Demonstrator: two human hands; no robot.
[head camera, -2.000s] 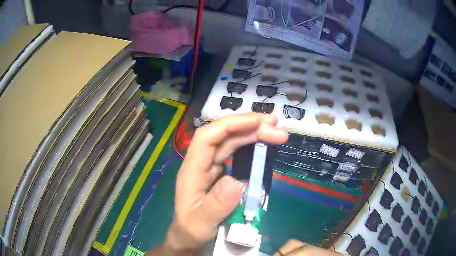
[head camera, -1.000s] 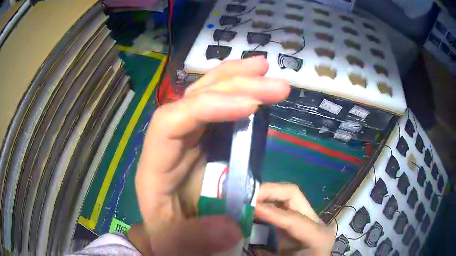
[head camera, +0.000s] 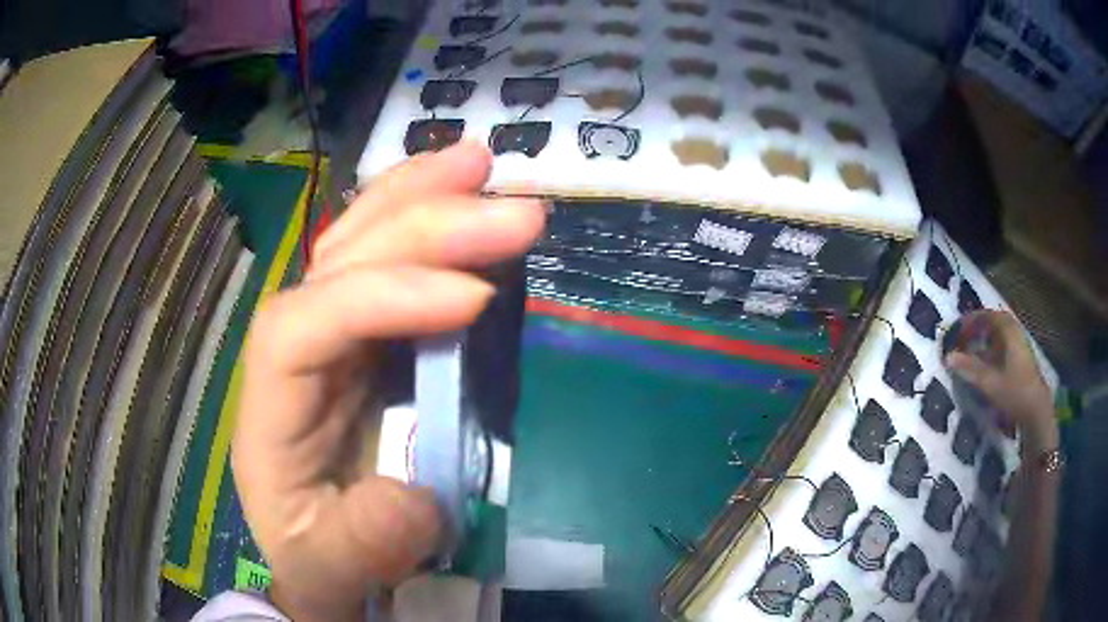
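Observation:
My left hand (head camera: 352, 425) is raised left of centre and grips an upright narrow handheld unit (head camera: 444, 425), dark with a grey-blue bar along its edge. White and green patches show near its lower end. My right hand (head camera: 1011, 383) is at the far right over the tilted white foam tray (head camera: 778, 504). Its fingertips are at a dark speaker part (head camera: 974, 334); whether they grip it is not clear. Black-grey speakers with thin leads, such as one near the tray's lower edge (head camera: 784, 581), sit in the cut-outs.
A rear white foam tray (head camera: 753, 201) holds several speakers at its left and many empty cut-outs, on a dark stack (head camera: 680, 261) with white labels. Layered cardboard and foam (head camera: 109, 316) stand at left. A red cable (head camera: 304, 122) hangs behind. A white strip (head camera: 553, 564) lies on the green mat (head camera: 632, 437).
My right hand has moved from beside the unit's lower end out to the right-hand tray. My left hand and the unit have shifted left in the view.

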